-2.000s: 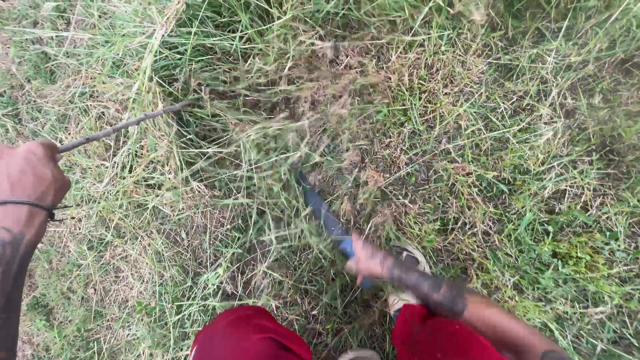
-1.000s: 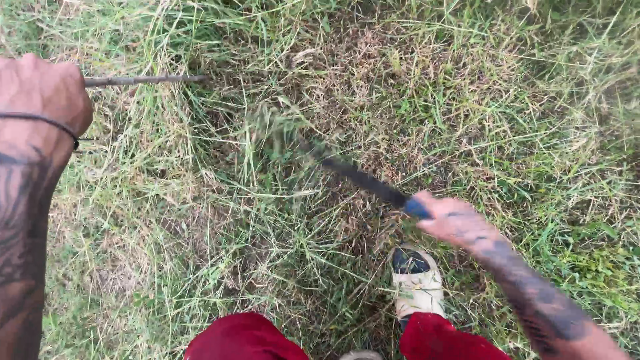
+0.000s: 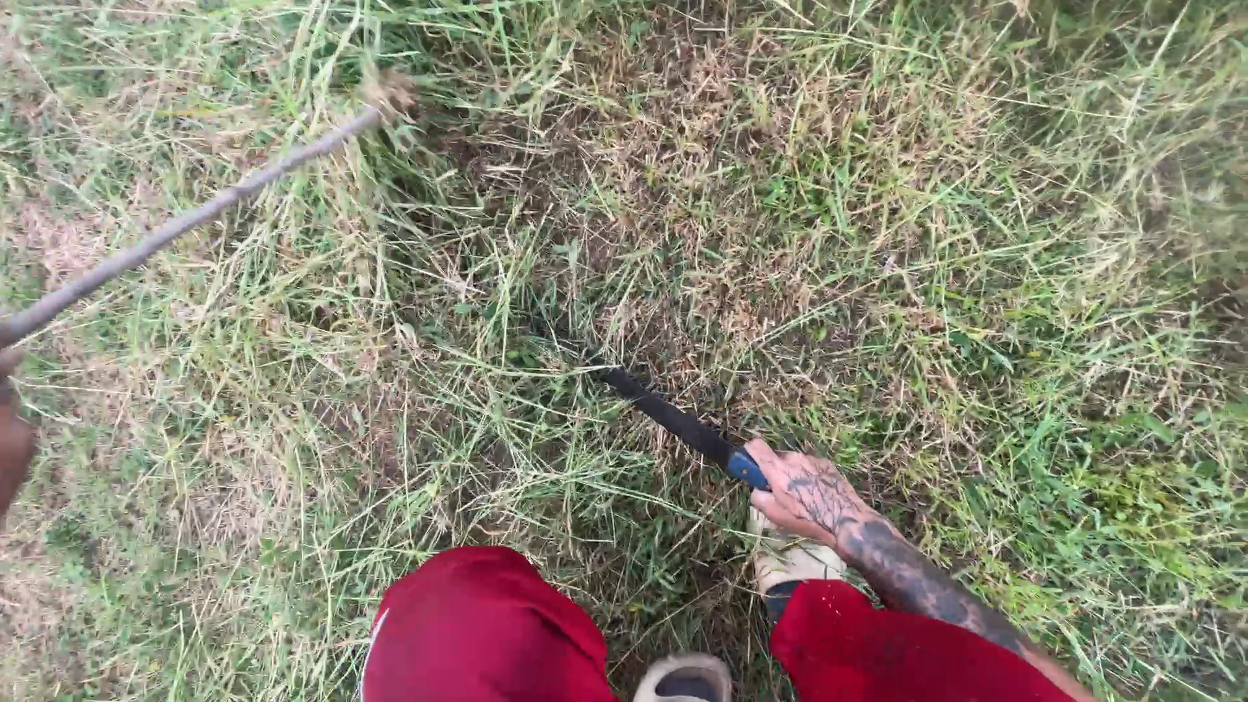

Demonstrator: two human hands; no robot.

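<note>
My right hand [image 3: 804, 492] grips the blue handle of a machete [image 3: 678, 419], right of centre and low in the view. The dark blade points up and left, low over the ground, and its tip is lost among cut grass [image 3: 507, 390]. At the left edge my left hand [image 3: 12, 429] shows only in part, closed around the near end of a thin wooden stick [image 3: 195, 219]. The stick slants up and right, and its far end touches a clump of longer grass [image 3: 351, 195].
Both my knees in red trousers [image 3: 487, 629] are at the bottom. My light-coloured shoes [image 3: 795, 561] stand on the grass, one just below my right hand. Brownish, short-cut stubble [image 3: 721, 166] lies at the upper middle, and greener grass [image 3: 1102, 487] grows at the right.
My left hand has moved to the left edge, partly out of view, and the stick now slants instead of lying nearly level. My right hand with the machete has moved lower, towards my shoe.
</note>
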